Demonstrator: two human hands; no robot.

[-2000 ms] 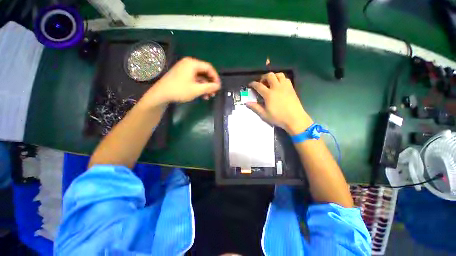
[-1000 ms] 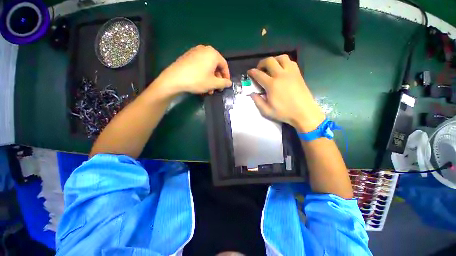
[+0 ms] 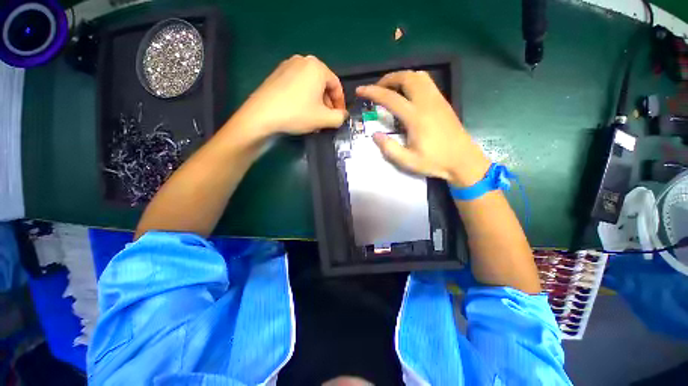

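Observation:
The open device (image 3: 388,197), with a large silver-white rectangle and a green patch at its top end, lies in a black holding fixture (image 3: 326,219). My left hand (image 3: 300,98) is at the device's top left corner, thumb and fingertips pinched together; any tiny part between them is too small to tell. My right hand (image 3: 424,132) rests over the top right of the device, fingers apart and curved around the green patch, with nothing visible held. A blue wrist strap (image 3: 483,183) is on my right wrist.
A black parts tray (image 3: 215,71) at left holds a round dish of tiny silver grains (image 3: 172,60) and a tangled dark pile (image 3: 143,160). An electric screwdriver (image 3: 534,34) hangs at upper right. A slim black box (image 3: 612,177) and a white coiled item (image 3: 675,219) lie at right.
The whole view has shifted, so the bench things sit further left and higher. My left hand has moved onto the device's top left corner. My right hand's fingers have spread wider.

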